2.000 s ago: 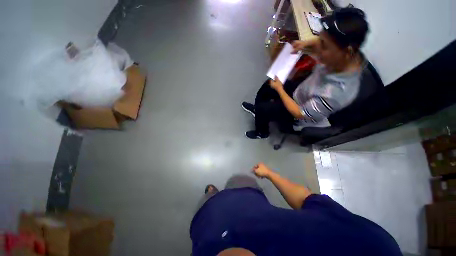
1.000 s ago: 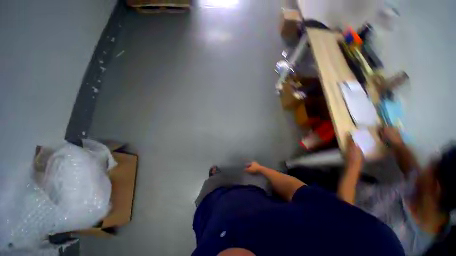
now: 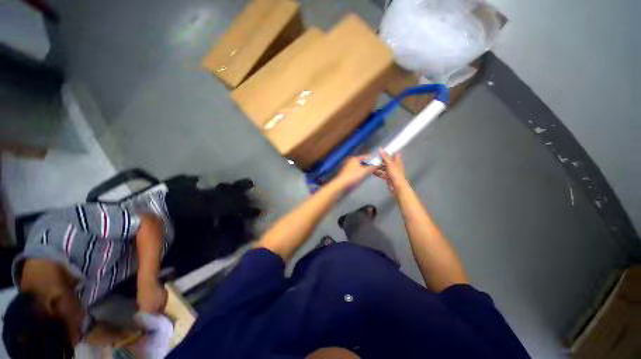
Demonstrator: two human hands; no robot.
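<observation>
A blue trolley (image 3: 358, 144) stands ahead of me, with a pale grip section (image 3: 415, 130) on its hoop handle. My left hand (image 3: 354, 170) and my right hand (image 3: 391, 170) are close together at the near end of this grip, holding it; the exact finger closure is blurred. A large brown carton (image 3: 330, 84) with shiny tape lies beyond the blue frame, and another brown carton (image 3: 249, 42) is beside it, farther from me. The trolley's platform is hidden under the cartons.
A seated person (image 3: 91, 238) in a striped shirt is at the left, by a pale desk edge (image 3: 179, 315). An open carton (image 3: 492, 21) with bubble wrap (image 3: 436, 35) is at the top right. Another brown carton (image 3: 618, 322) is at the lower right. A dark floor strip (image 3: 555, 133) runs down the right.
The view has turned around; the trolley and its cartons have come into sight. My left hand has appeared, and both hands are now at the handle. The seated person now shows at the left.
</observation>
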